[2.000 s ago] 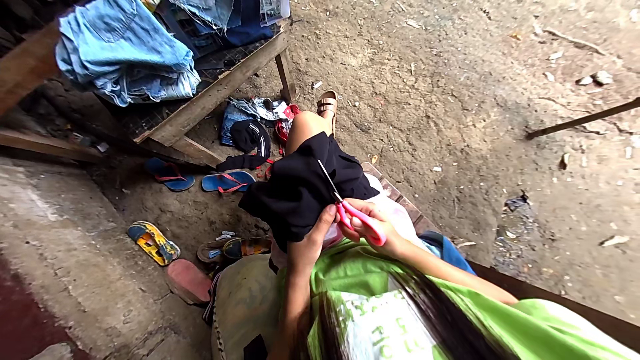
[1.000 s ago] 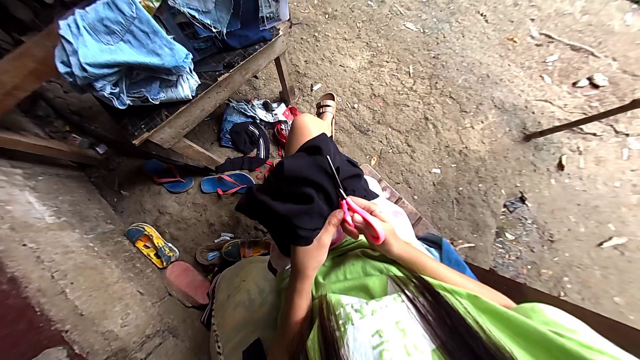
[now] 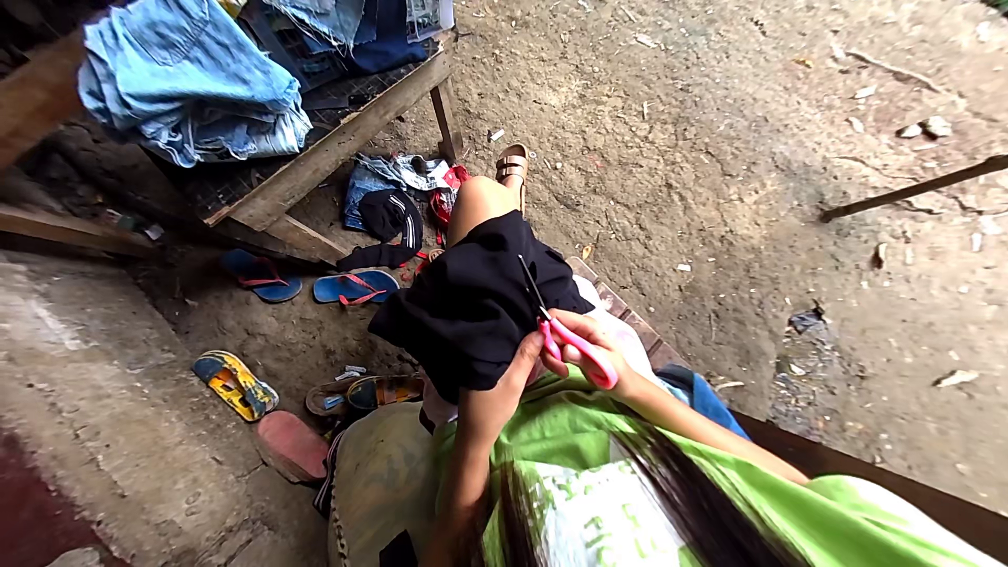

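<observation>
A piece of black cloth [image 3: 480, 299] lies bunched over my lap and thigh. My left hand [image 3: 500, 386] grips its near edge, with part of the fingers hidden by the fabric. Pink-handled scissors [image 3: 579, 350] are held in my right hand [image 3: 594, 346], close beside the left thumb. Their thin blades point away from me over the cloth and look slightly parted. Whether the blades touch the fabric cannot be told.
Folded light-blue denim [image 3: 189, 79] lies on a wooden table [image 3: 339, 146] at upper left. Clothes [image 3: 390, 213] are heaped on the dirt below it. Blue flip-flops [image 3: 356, 287] and other footwear lie left of me. A stuffed sack [image 3: 386, 480] is at my left side.
Two seconds ago the black cloth stood higher around the scissors; it now lies lower and more spread toward my left. Both hands stay close together with the same hold.
</observation>
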